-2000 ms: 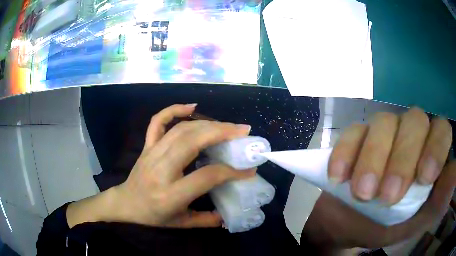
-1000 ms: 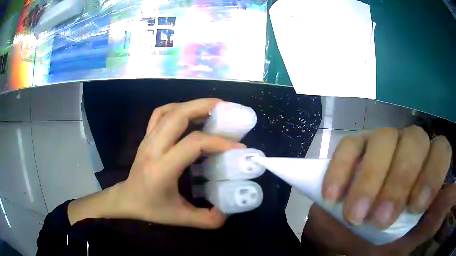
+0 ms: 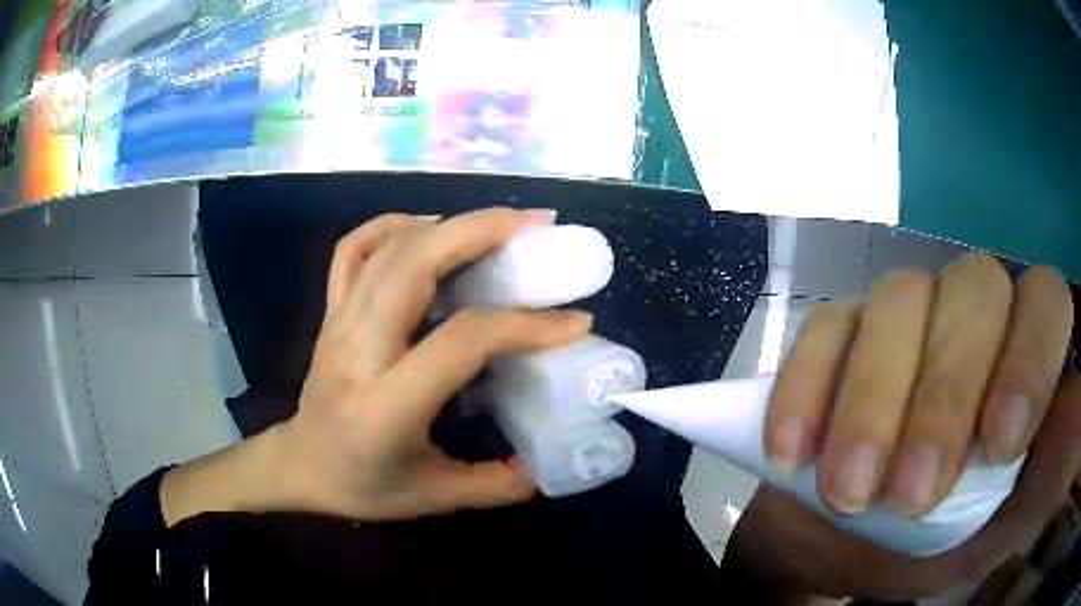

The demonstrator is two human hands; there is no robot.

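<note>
My left hand (image 3: 391, 355) holds three white plastic housings over the black-clothed lap. The upper housing (image 3: 555, 268) sits apart between the fingers, its end a smooth bright white. The middle housing (image 3: 569, 376) and the lower housing (image 3: 577, 456) lie against each other, and recesses show in their oval ends. My right hand (image 3: 919, 385) is closed around a white squeeze cone (image 3: 711, 414). The cone's fine tip points left and is at the end face of the middle housing. Whether paste is coming out cannot be told.
Shiny rainbow printed sheets (image 3: 498, 89) under clear plastic cover the bench at the upper left. A white paper sheet (image 3: 788, 107) lies on the green mat (image 3: 984, 130) at the upper right. Pale tiled floor (image 3: 119, 367) shows on both sides of the lap.
Two seconds ago the tip was at the topmost housing. That housing has since moved up, apart from the other two. The tip is now at the middle one, slightly lower than a second ago.
</note>
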